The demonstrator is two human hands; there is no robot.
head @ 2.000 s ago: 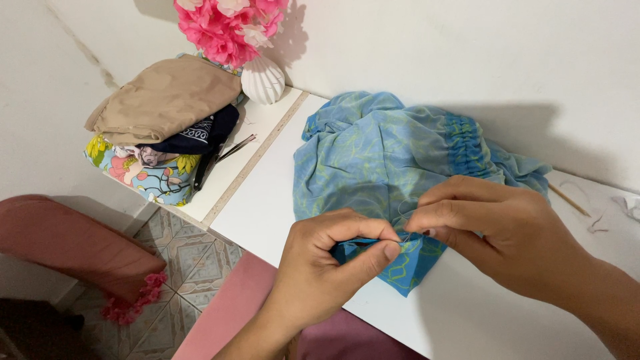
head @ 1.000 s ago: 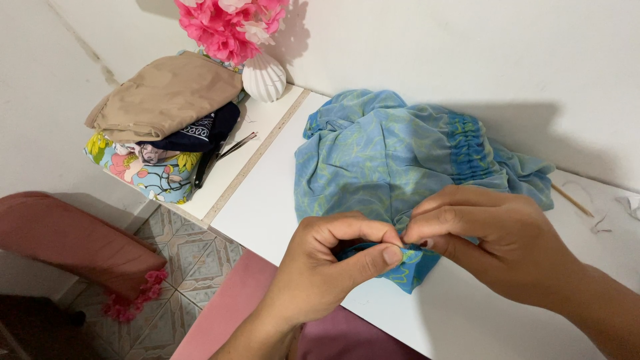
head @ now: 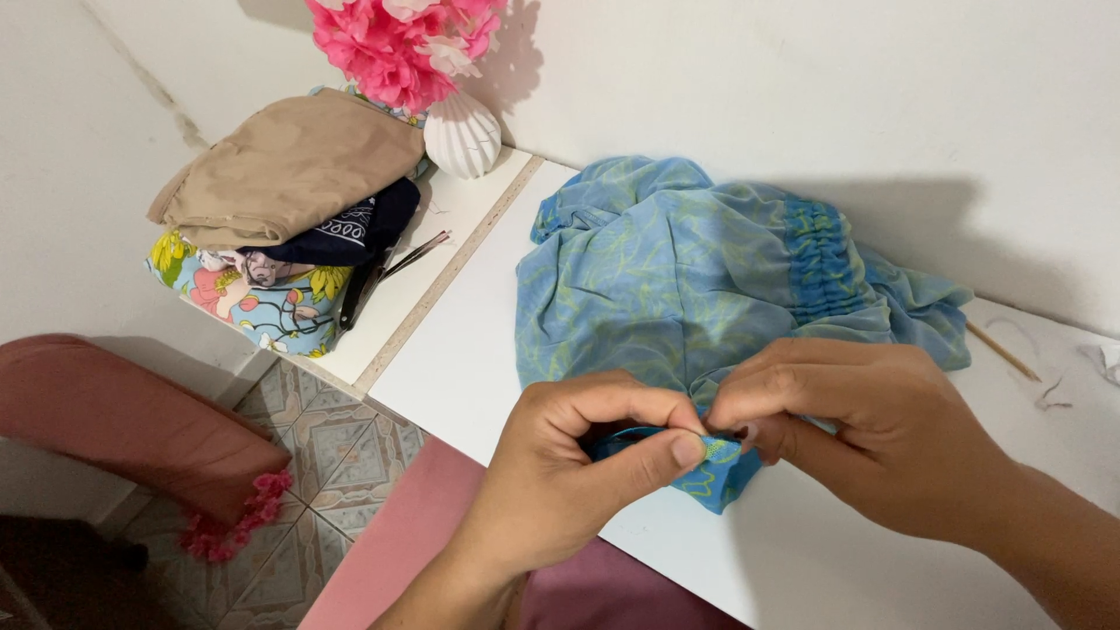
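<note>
A blue garment with a yellow-green pattern (head: 630, 289) lies bunched on the white table (head: 464, 359), its gathered elastic band at the right. My left hand (head: 586, 464) pinches the garment's edge between thumb and forefinger at the near side. Right beside it, my right hand (head: 840, 429) has its fingertips closed on the same edge, the two nearly touching. Whether a needle or thread is between the right fingertips cannot be seen. A thin wooden stick (head: 1003, 352) lies beyond my right hand, partly under the cloth.
At the left are a folded beige cloth (head: 297, 166), a navy patterned cloth (head: 350, 232) and a floral cloth (head: 262, 306), with a dark-handled tool (head: 354, 293) alongside. A white ribbed vase (head: 462, 136) holds pink artificial flowers (head: 402, 52) near the wall. Loose thread (head: 1054, 395) lies at the right.
</note>
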